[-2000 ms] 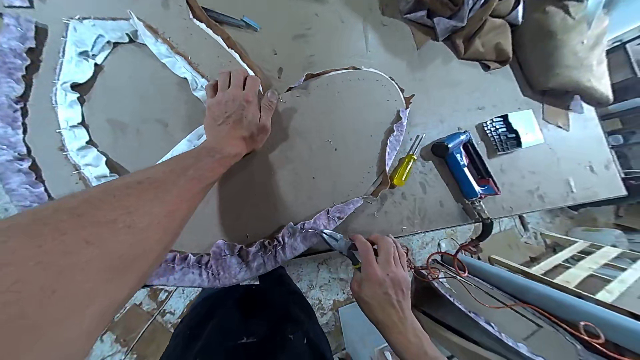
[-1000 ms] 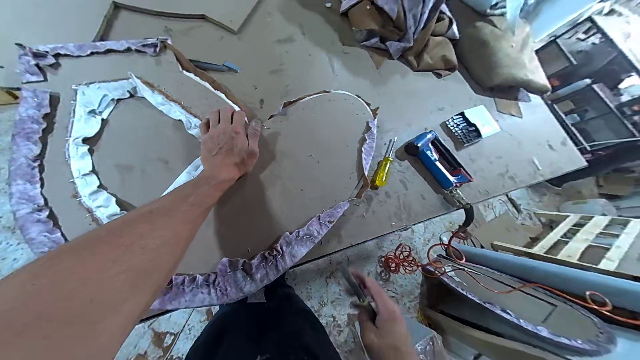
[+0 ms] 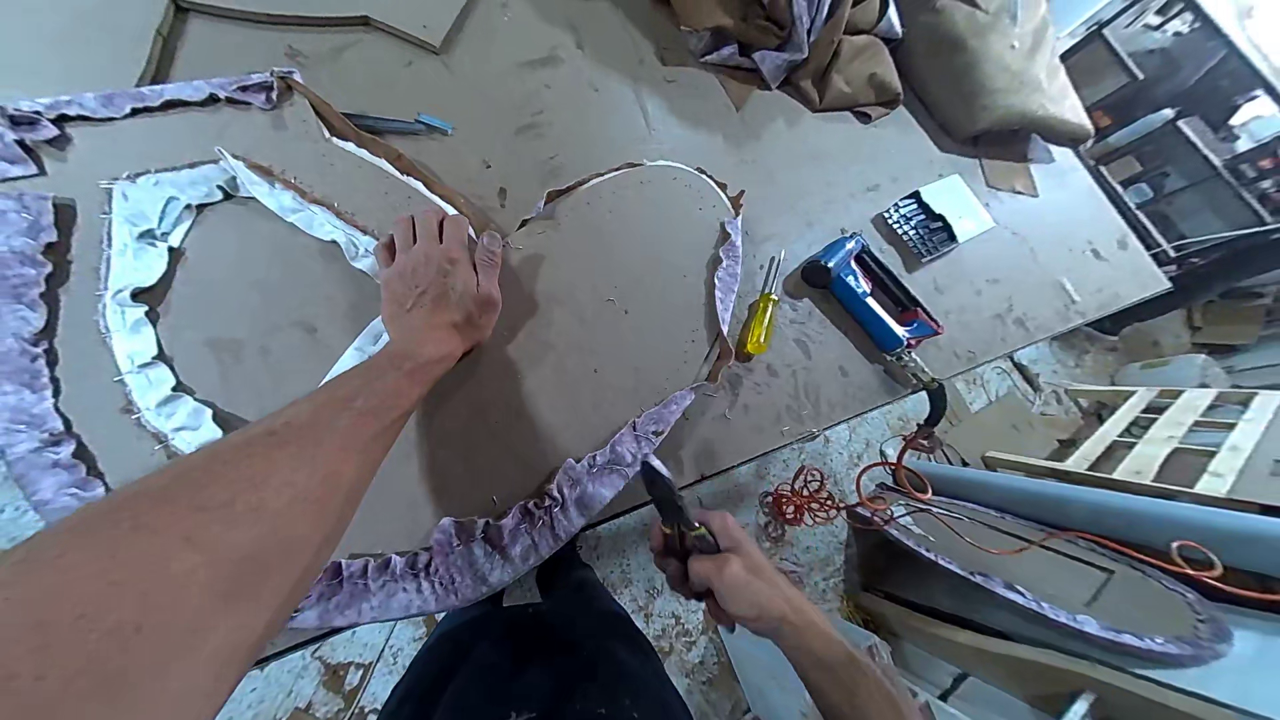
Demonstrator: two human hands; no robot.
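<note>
My left hand (image 3: 440,285) lies palm down on the board, at the joint of a brown strip (image 3: 400,160) and the white gathered fabric (image 3: 140,290). In my right hand (image 3: 735,570) is a pair of pliers (image 3: 675,510), its jaws at the edge of the purple gathered fabric (image 3: 500,550) along the board's near side; whether they touch it I cannot tell. A yellow-handled screwdriver (image 3: 761,318) and a blue pneumatic staple gun (image 3: 868,295) lie to the right. The board (image 3: 620,260) carries a curved fabric edge and loose staples.
A card with dark printed shapes (image 3: 935,218) lies beyond the staple gun. Brown fabric (image 3: 840,60) and a stuffed cushion (image 3: 985,70) sit at the back. An orange air hose (image 3: 1060,545) runs past a fabric-edged panel (image 3: 1060,580) at lower right. A blue-tipped pen (image 3: 395,124) lies at upper left.
My right hand with the pliers was at the purple fabric, then moved down off the table edge, and is now back up near the fabric. My left hand has stayed on the board.
</note>
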